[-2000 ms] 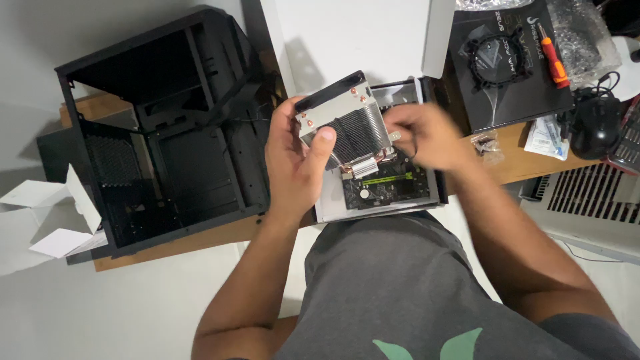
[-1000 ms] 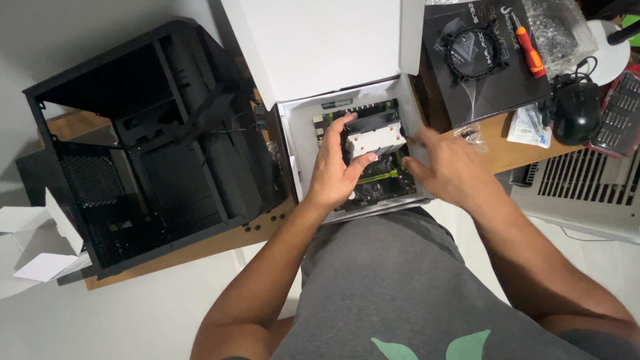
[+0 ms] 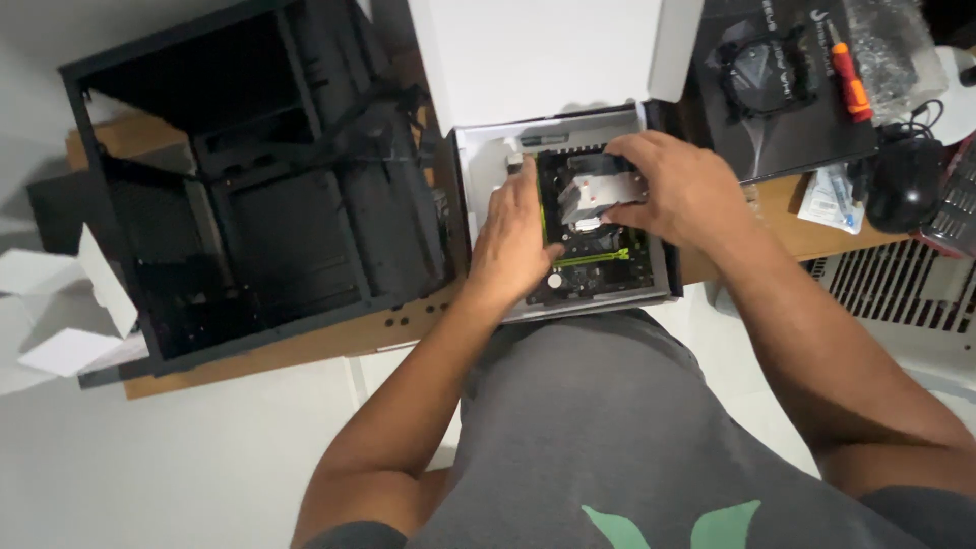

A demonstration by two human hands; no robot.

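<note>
A CPU cooler heatsink (image 3: 602,191) with a pale metal top stands over the upper middle of a motherboard (image 3: 587,274), which lies in an open white-lined box (image 3: 480,156). My right hand (image 3: 682,187) grips the heatsink from its right side, thumb at the lower edge and fingers at the upper one. Along the motherboard's left edge rests my left hand (image 3: 515,236), fingers extended and thumb apart, holding nothing. Whether the heatsink's base touches the board cannot be seen. A green-edged slot (image 3: 591,259) shows below the heatsink.
An open black computer case (image 3: 252,328) stands at the left, beside a white carton (image 3: 76,351). At the right, a black box (image 3: 801,145) carries a fan frame (image 3: 766,76) and a red-orange screwdriver (image 3: 850,80). Near it are a black mouse (image 3: 903,183) and a small packet (image 3: 831,198).
The heatsink, raised in my left hand two seconds ago, is now down over the motherboard. My left hand has let go of it and moved left, while my right hand has taken hold.
</note>
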